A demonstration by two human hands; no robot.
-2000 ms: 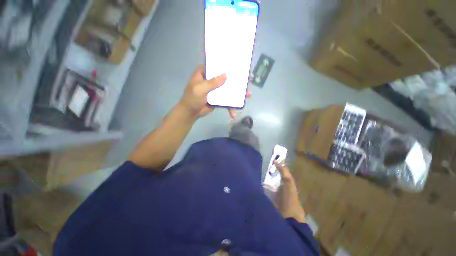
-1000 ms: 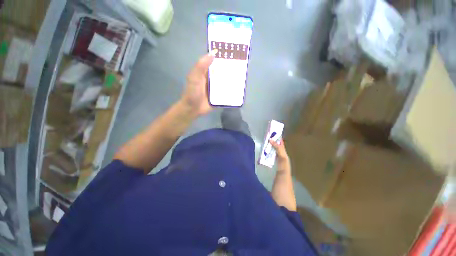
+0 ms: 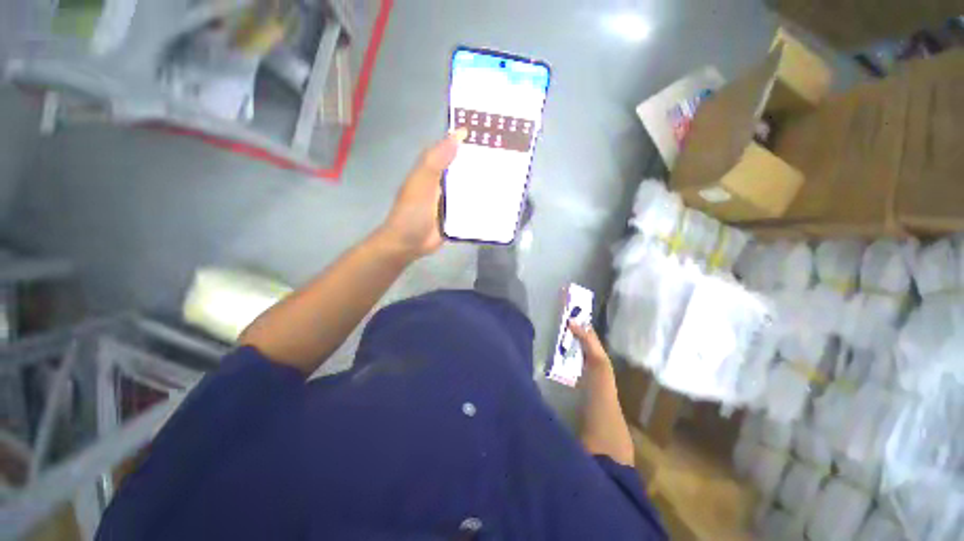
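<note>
My left hand [image 3: 418, 206] holds a smartphone [image 3: 488, 190] upright in front of me. Its lit screen is white with a blue top and a brown band of small pale marks. My thumb lies on the screen's left edge, and the fingers behind the phone are hidden. My right hand [image 3: 592, 349] hangs lower at my right side and holds a slim pink-and-white box [image 3: 568, 357] with a small dark shape on its face. I cannot tell if the dark shape is printed or a loose part.
An open brown carton [image 3: 735, 148] stands at the upper right, above many white plastic-wrapped bundles [image 3: 703, 328]. A grey rack [image 3: 90, 396] is at the lower left. Red floor tape [image 3: 365, 90] borders grey metal frames at the upper left. A pale yellowish object [image 3: 227, 301] lies left of my forearm.
The shelves with cartons on the left have left view; metal frames and red tape show there now. White bundles have come in on the right. Both hands keep their holds; the phone's screen changed from plain white earlier.
</note>
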